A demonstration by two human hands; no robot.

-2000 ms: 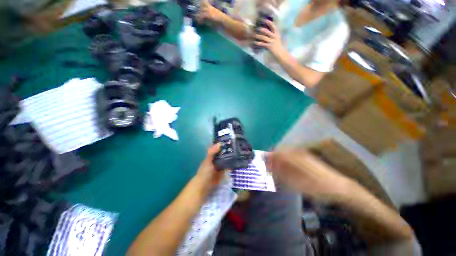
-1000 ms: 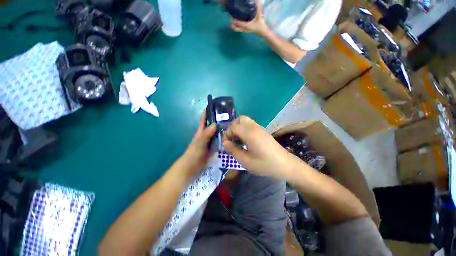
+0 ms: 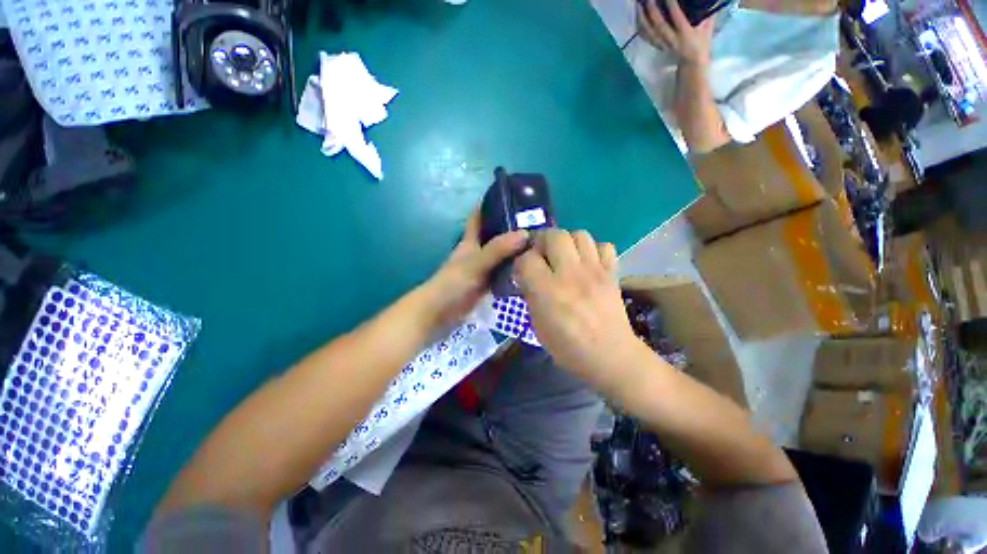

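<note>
A black security camera (image 3: 523,197) with a small white label is held above the lap, its thin black antenna (image 3: 500,195) along the left side. My left hand (image 3: 468,273) grips the camera's left side, thumb across its front. My right hand (image 3: 571,290) has its fingertips at the camera's front below the label; whether they pinch a sticker is hidden. A sheet of purple dot stickers (image 3: 511,316) shows partly under my hands. A longer printed label sheet (image 3: 417,379) lies across the lap.
Bagged sticker sheets (image 3: 81,400) lie at left. Crumpled backing paper (image 3: 349,106), another camera (image 3: 240,60) and a spare label sheet (image 3: 92,54) are on the green table (image 3: 271,216). An open carton (image 3: 693,325) with black cameras is beside my knee. Another person's hand (image 3: 682,38) shows at top.
The view has shifted, so the table items sit higher and further right. My right hand, earlier blurred away from the camera, came to its front and remains there. My left hand still holds it.
</note>
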